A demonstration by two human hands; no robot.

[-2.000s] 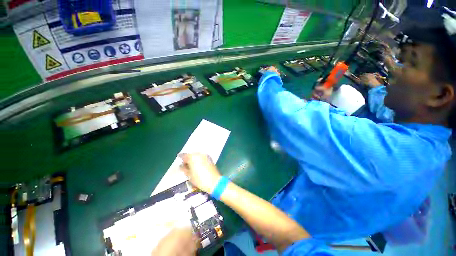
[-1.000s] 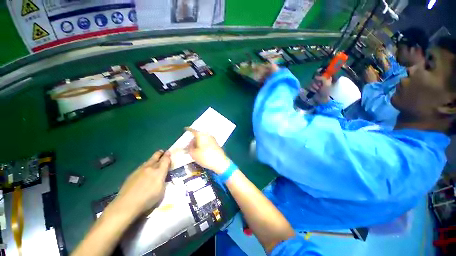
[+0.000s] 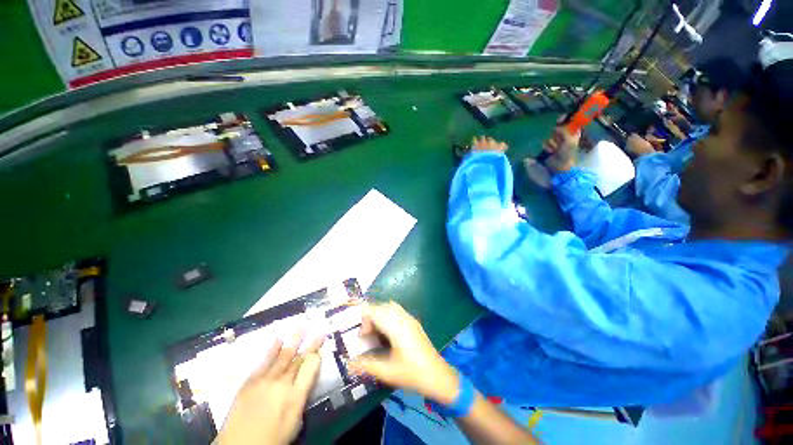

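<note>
A tablet assembly [image 3: 209, 369] lies on the green bench in front of me, its insides exposed and its large battery glaring white. My left hand [image 3: 274, 387] lies over the battery, fingers spread, holding nothing that I can see. My right hand [image 3: 396, 348], with a bright blue wrist strap [image 3: 463, 397], is at the board end of the tablet, thumb and fingertips bent close together. Whether a small piece is between them is too small to tell. A long white liner sheet [image 3: 348, 239] lies behind the tablet, partly hidden by its far edge.
Another tablet [image 3: 61, 365] lies at the left edge. Two small dark modules [image 3: 193, 275] sit between. More tablets [image 3: 326, 122] line the far side of the bench [image 3: 261, 226]. A person in a blue smock [image 3: 574, 287] is close on the right, with an orange-handled tool [image 3: 588, 111].
Both hands have moved from the white sheet back to the tablet, the left onto the battery and the right onto the board end. The neighbour's tablet has moved out of clear view.
</note>
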